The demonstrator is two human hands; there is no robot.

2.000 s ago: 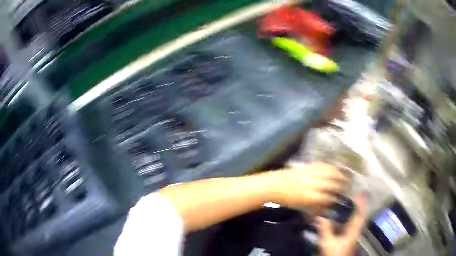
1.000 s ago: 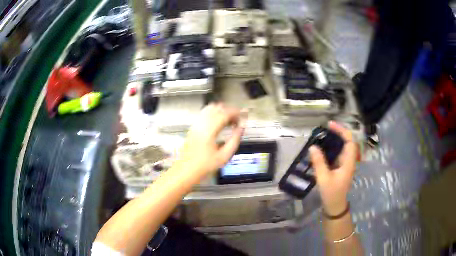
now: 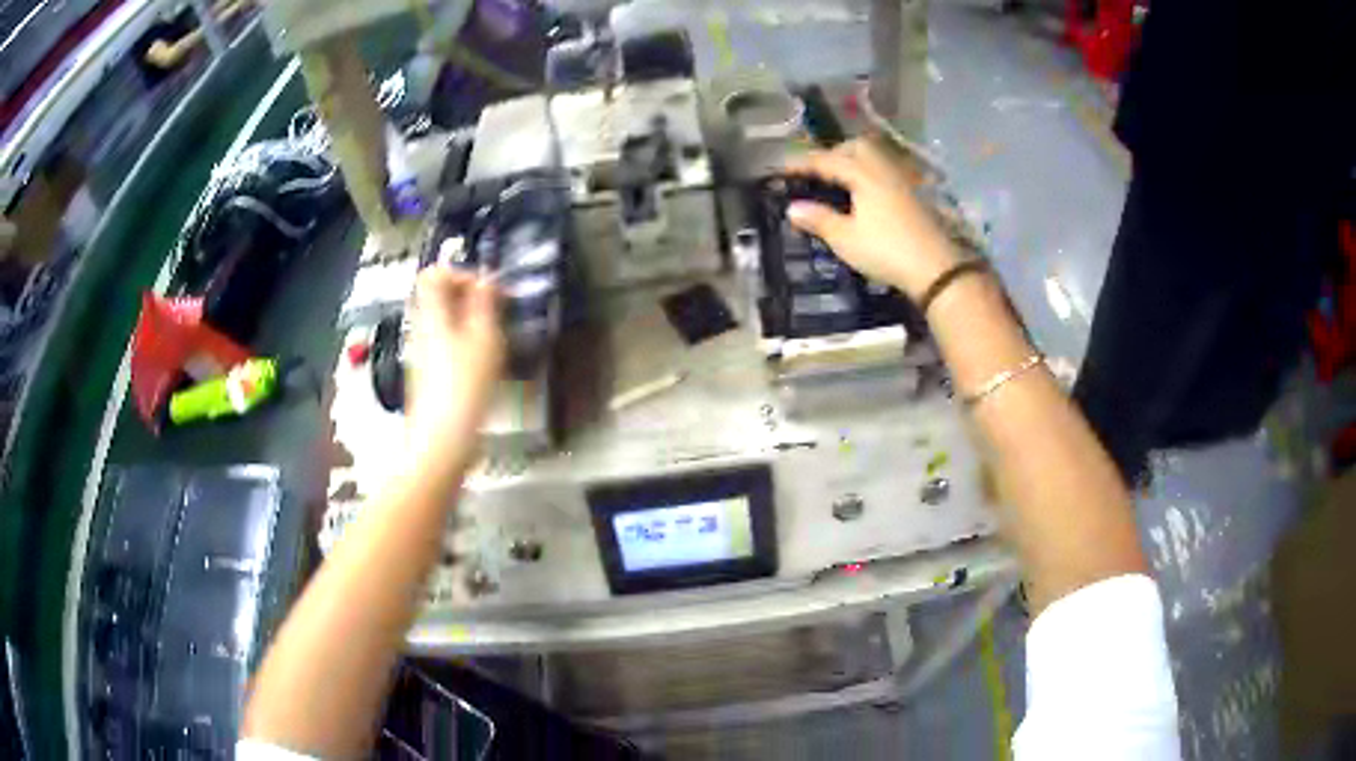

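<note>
The off-white machine (image 3: 729, 431) stands in front of me. My right hand (image 3: 877, 216) reaches over the right fixture (image 3: 818, 275), fingers on dark parts at its back; whether it grips a unit cannot be told. My left hand (image 3: 458, 335) is at the near left edge of the left fixture (image 3: 521, 268), blurred, its fingertips by the fixture; its grip is unclear. The touchscreen panel (image 3: 684, 529) is lit on the machine front. A small dark flat piece (image 3: 699, 312) lies between the fixtures.
A neon yellow-green tool (image 3: 223, 391) and a red plastic bag (image 3: 171, 350) lie on the bench at left, near a cable bundle (image 3: 283, 186). Clear trays (image 3: 179, 595) lie at lower left. Dark clothing of a person (image 3: 1212, 223) shows at right. Upright posts stand behind the fixtures.
The view has swung from the trays to the machine. My right hand, which held black units before the machine's front, has moved up to the right fixture. My left hand has moved to the left fixture.
</note>
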